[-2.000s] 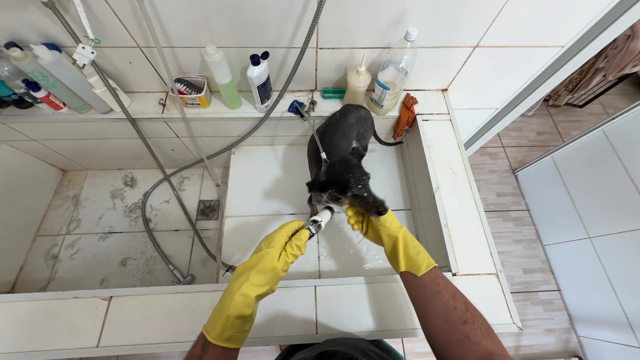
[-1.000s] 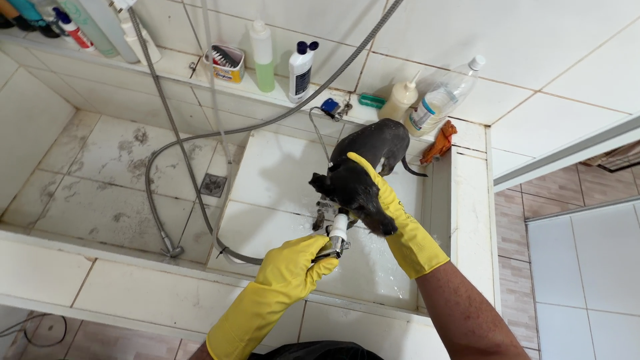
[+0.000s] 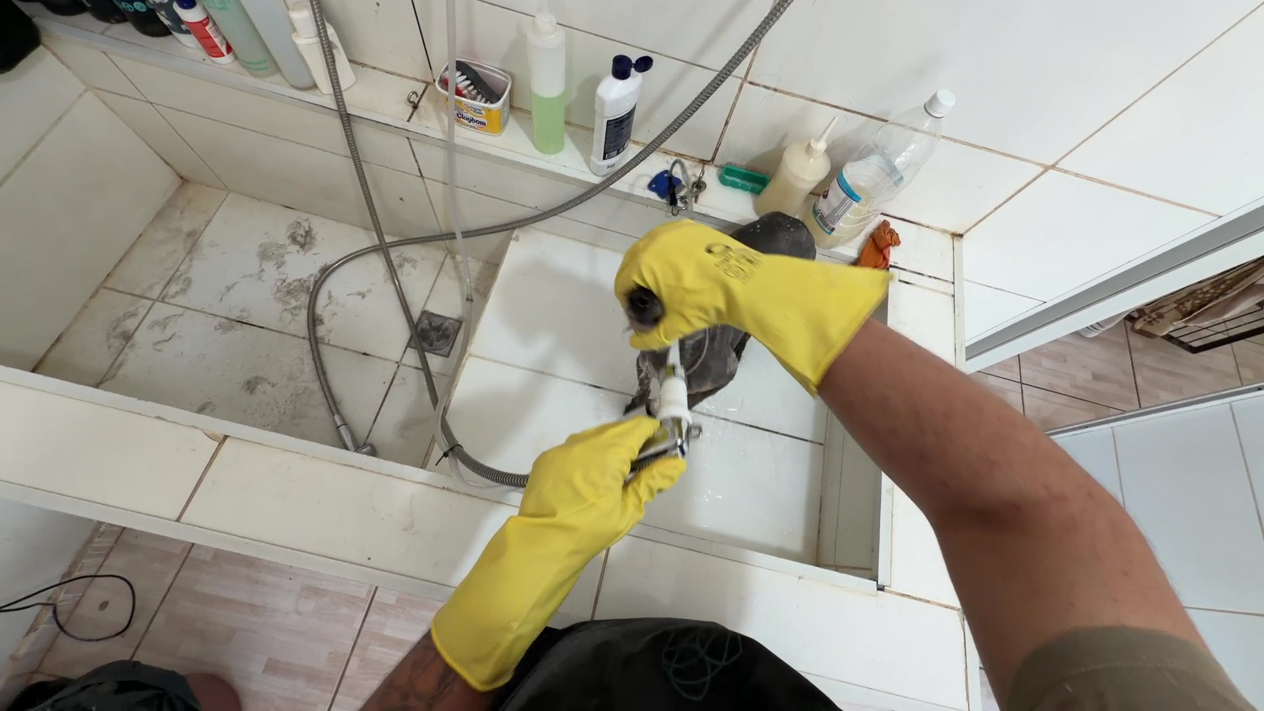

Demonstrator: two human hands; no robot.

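Note:
A small dark wet dog (image 3: 711,370) stands on the white tiled platform of the tub. My right hand (image 3: 691,281), in a yellow rubber glove, is closed around the dog's head; a dark, round part of it shows between the fingers. My left hand (image 3: 602,469), gloved alike, grips a white and chrome spray nozzle (image 3: 674,415) just below the head, its tip pointing up at the dog's chest or neck. A grey metal hose (image 3: 484,474) runs to my left hand. Much of the dog's head and back is hidden by my right glove and forearm.
Along the back ledge stand a green liquid bottle (image 3: 547,94), a white bottle (image 3: 616,114), a tub with a brush (image 3: 476,99), a squeeze bottle (image 3: 795,173) and a clear plastic bottle (image 3: 869,183). Another metal hose (image 3: 316,326) loops over the lower basin, near a drain (image 3: 435,334).
My right hand has moved from the side of the dog's head and neck to close around the head from above. The nozzle in my left hand stays close to the dog.

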